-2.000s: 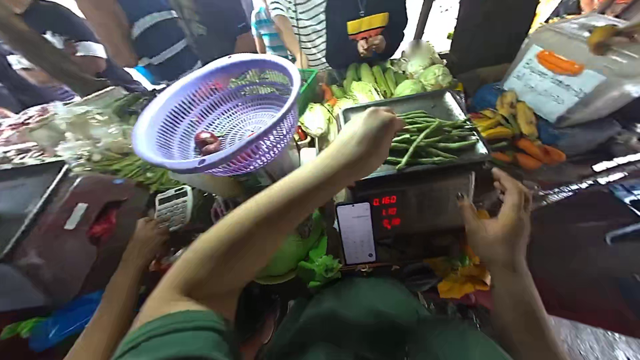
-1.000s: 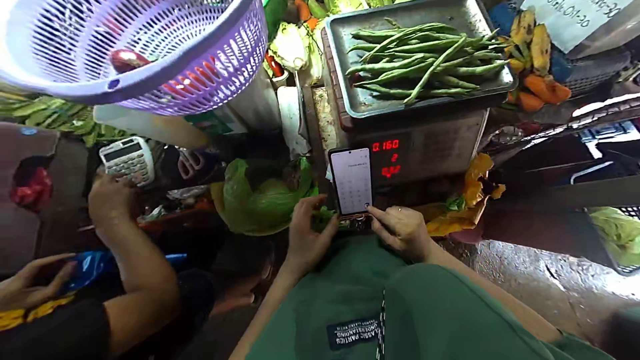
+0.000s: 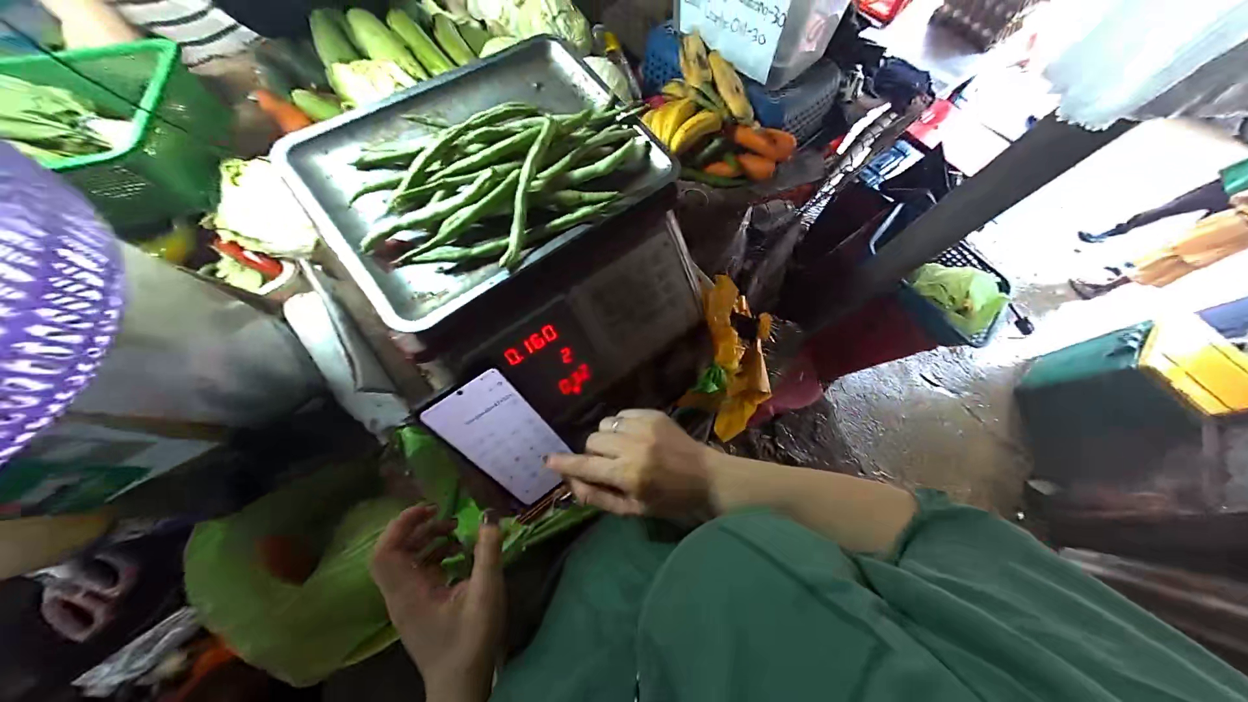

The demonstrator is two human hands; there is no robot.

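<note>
A smartphone (image 3: 497, 436) with a calculator keypad on its screen leans against the front of a digital scale (image 3: 624, 302) with lit red digits. My right hand (image 3: 634, 463), a ring on one finger, touches the phone's lower right edge with an extended finger. My left hand (image 3: 444, 585) is below the phone, palm up, fingers apart, holding nothing. On top of the scale lies a metal tray (image 3: 414, 310) with a pile of green long beans (image 3: 507, 180). A green plastic bag (image 3: 292, 585) is left of my left hand.
A purple plastic basket (image 3: 54, 292) juts in at the left edge. Behind it stands a green basket (image 3: 146, 107) of leafy vegetables. Bananas (image 3: 697, 107) and carrots (image 3: 765, 146) lie right of the tray. A dark post (image 3: 985, 195) slants at the right.
Two seconds ago my left arm reached across over the beans; now it is down below the phone. My right hand has moved to the phone. The view has turned to the right.
</note>
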